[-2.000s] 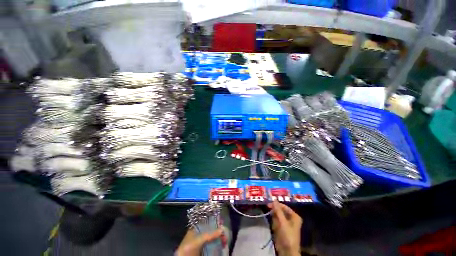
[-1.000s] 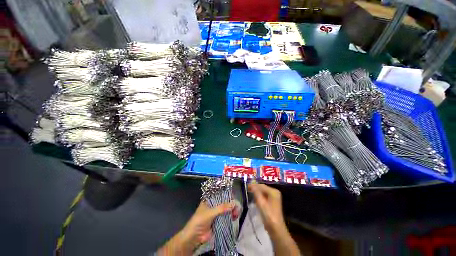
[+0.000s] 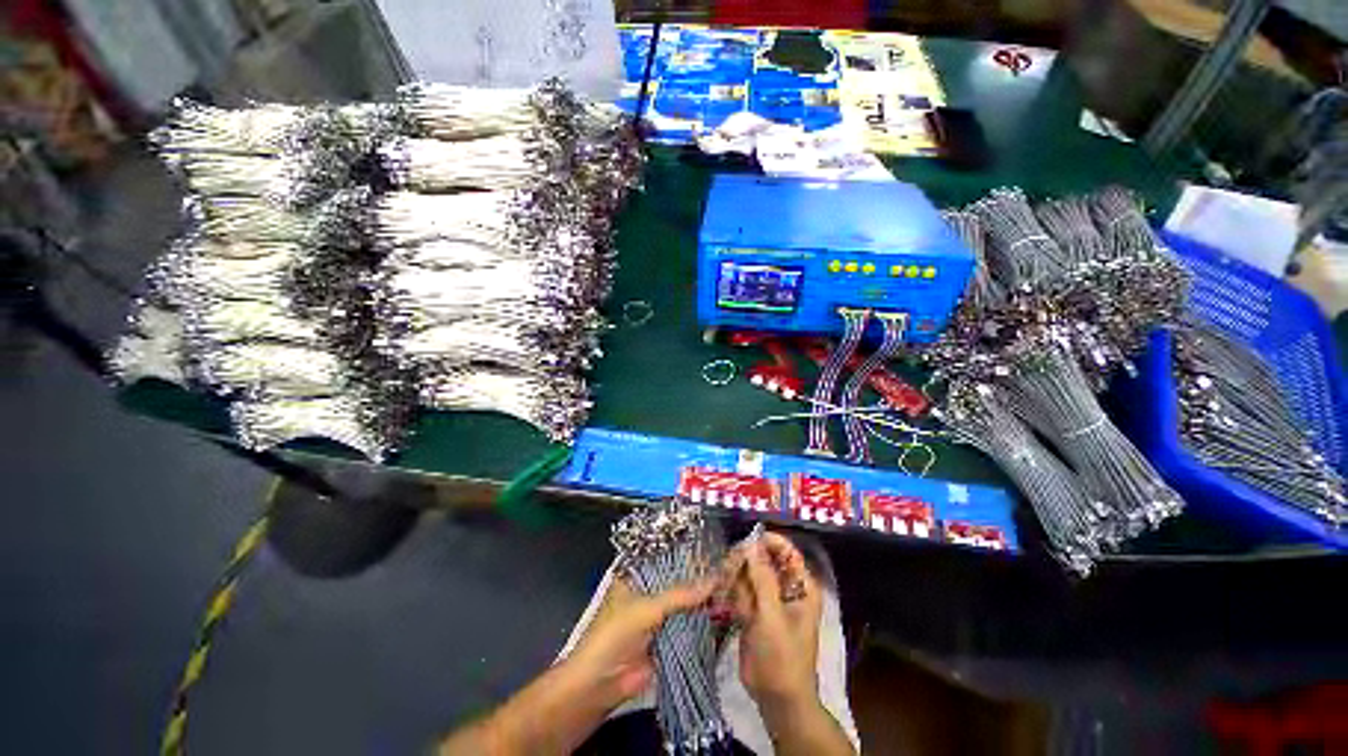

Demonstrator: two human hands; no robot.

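Note:
My left hand (image 3: 633, 635) is closed around a bundle of grey cable assemblies (image 3: 685, 650), held upright over my lap with its silvery ends up. My right hand (image 3: 778, 613) is beside the bundle's upper part, fingers bent and close to my left thumb; small dark or metallic bits show at its fingertips, too blurred to tell what it holds. The blue test fixture (image 3: 621, 459) with red blocks lies along the bench edge just beyond both hands; neither hand touches it.
The blue cable tester (image 3: 828, 244) stands behind the fixture, ribbon test leads (image 3: 840, 381) at its front. White cable bundles (image 3: 470, 281) are stacked at left. A grey bundle pile (image 3: 1067, 428) and a blue plastic basket (image 3: 1257, 296) are at right. A pale cloth (image 3: 831, 650) covers the lap.
Two seconds ago a pale cable looped from the red blocks to my right hand; that loop is gone. My right hand has moved from the fixture to beside the bundle. The view has shifted.

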